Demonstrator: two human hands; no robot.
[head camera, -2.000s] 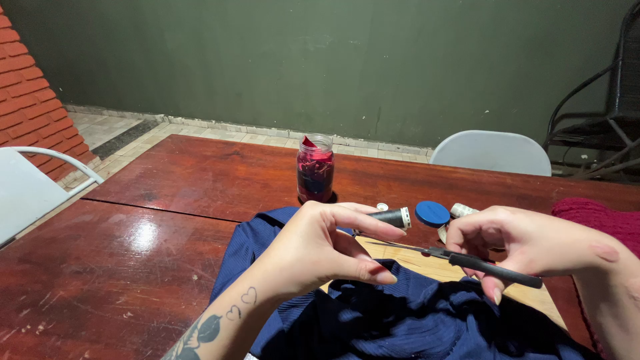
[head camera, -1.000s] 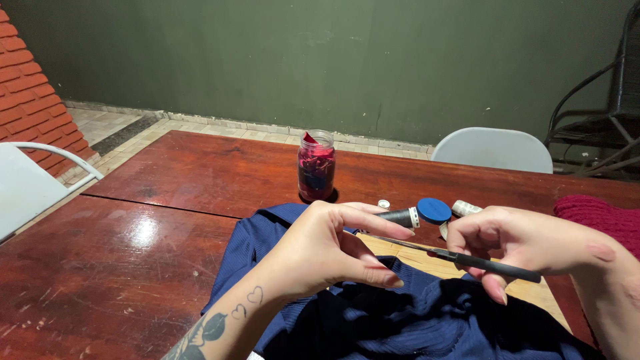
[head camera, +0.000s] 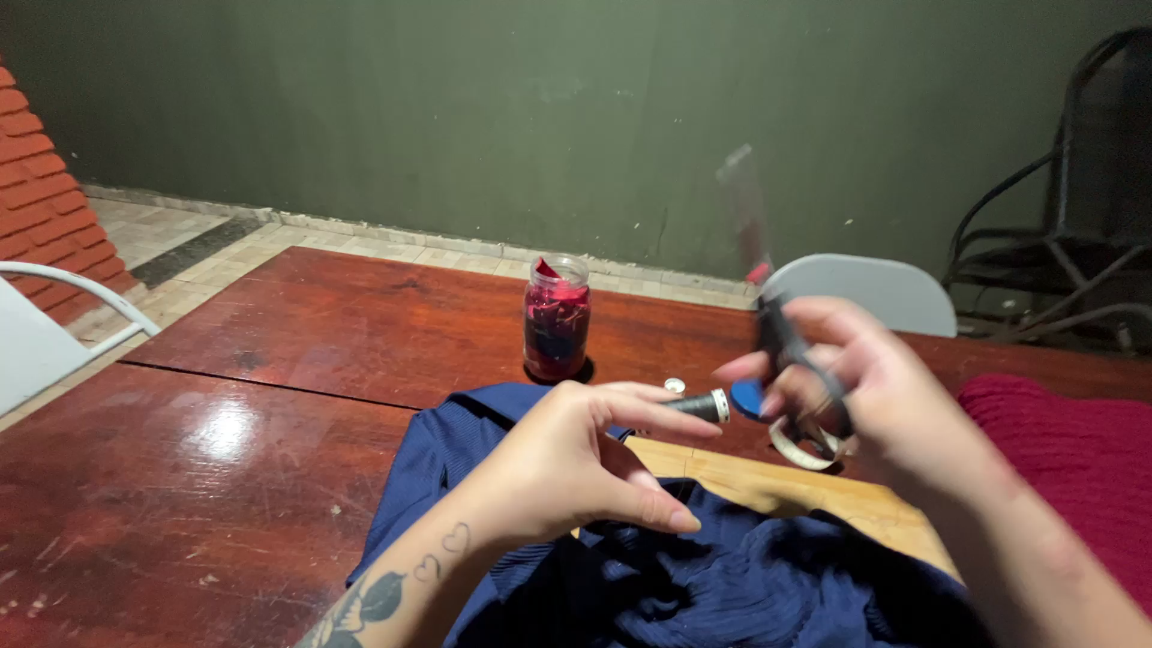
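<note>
My left hand (head camera: 585, 459) is over the navy ribbed fabric (head camera: 765, 576), thumb and index finger apart. A dark thread spool (head camera: 700, 407) shows just behind its index finger; whether the fingers grip it is unclear. My right hand (head camera: 832, 378) holds black-handled scissors (head camera: 778, 328), blurred, with the blades pointing up. Partly behind that hand are a blue lid (head camera: 746, 398) and a rolled pale tape (head camera: 804, 452), probably a measuring tape. A small pale round item, possibly a button (head camera: 674, 385), lies near the spool.
A glass jar (head camera: 557, 324) with red and dark contents stands on the glossy wooden table (head camera: 270, 450). Light wooden board (head camera: 864, 495) shows beyond the navy fabric. Dark red knit (head camera: 1071, 459) lies at right. White chairs (head camera: 873, 288) stand at the far and left sides.
My right hand has lifted the scissors away from my left hand and turned them from nearly level to upright. The rolled tape shows more fully. My left hand has stayed in much the same pose.
</note>
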